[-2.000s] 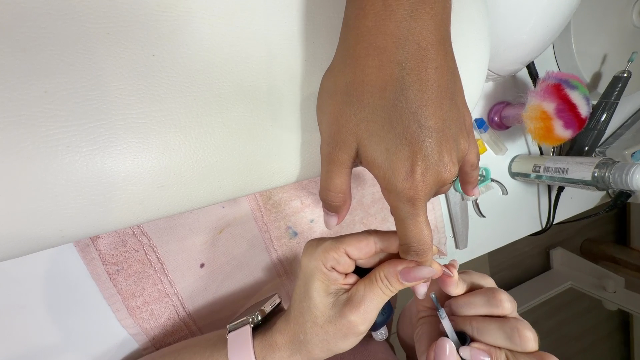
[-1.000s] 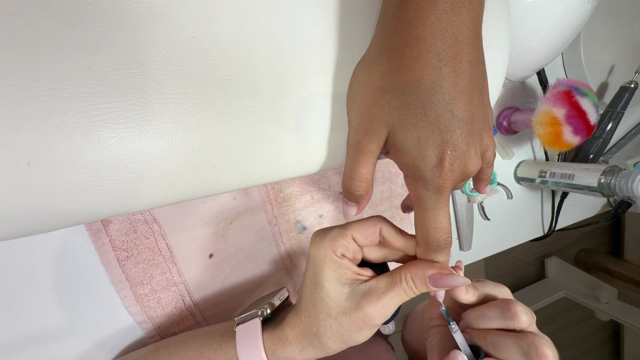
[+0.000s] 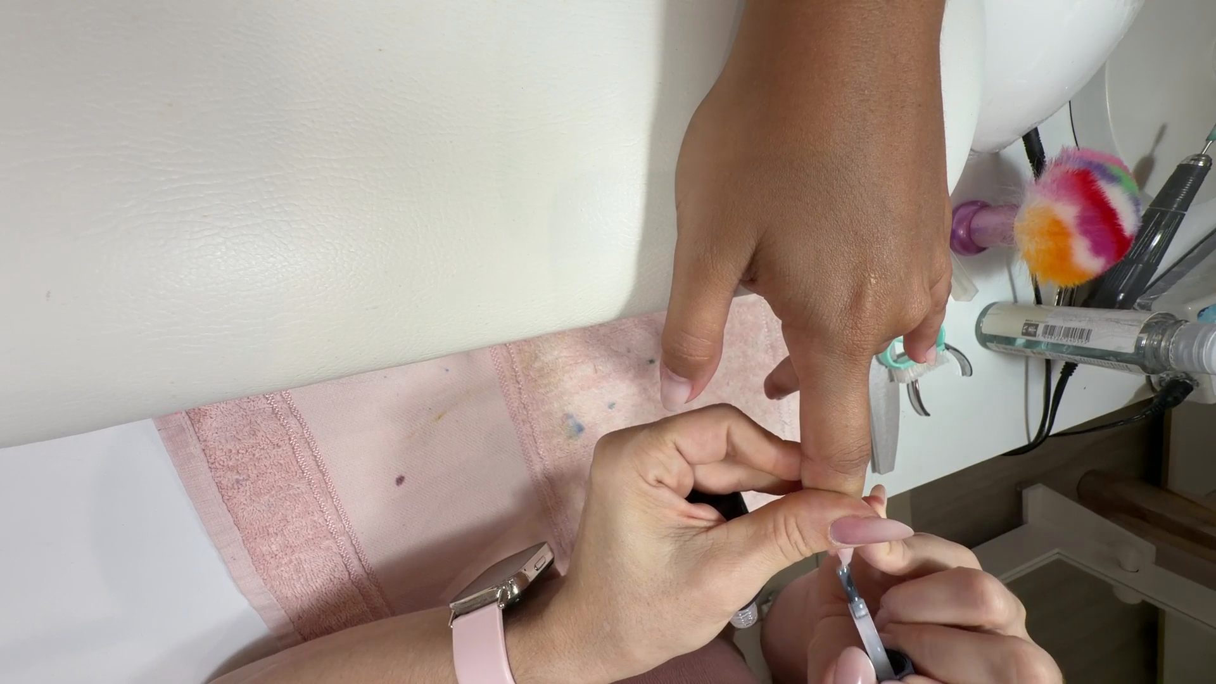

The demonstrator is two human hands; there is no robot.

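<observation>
Another person's hand [image 3: 826, 218] reaches down from the top, with one finger extended. My left hand [image 3: 693, 541], with a pink-banded watch [image 3: 503, 598] at the wrist, pinches that finger near its tip between thumb and index finger. A dark bottle [image 3: 719, 502] shows partly under my left palm. My right hand [image 3: 921, 617] holds a nail polish brush [image 3: 864, 617] by its dark cap, mostly covered by my fingers. The brush's tip is at the nail of the held finger, just below my left thumbnail.
A white padded rest [image 3: 332, 190] lies over a stained pink towel [image 3: 446, 456]. At the right are a fluffy multicoloured brush [image 3: 1078, 218], a clear bottle [image 3: 1073, 334], a nail drill handpiece [image 3: 1154, 233], metal nippers [image 3: 917, 394], a grey nail file [image 3: 883, 423] and black cables [image 3: 1050, 408].
The brush tip has come up to the nail of the held finger, from slightly below it two seconds ago. My left hand keeps its pinch on the finger. The view has shifted a little.
</observation>
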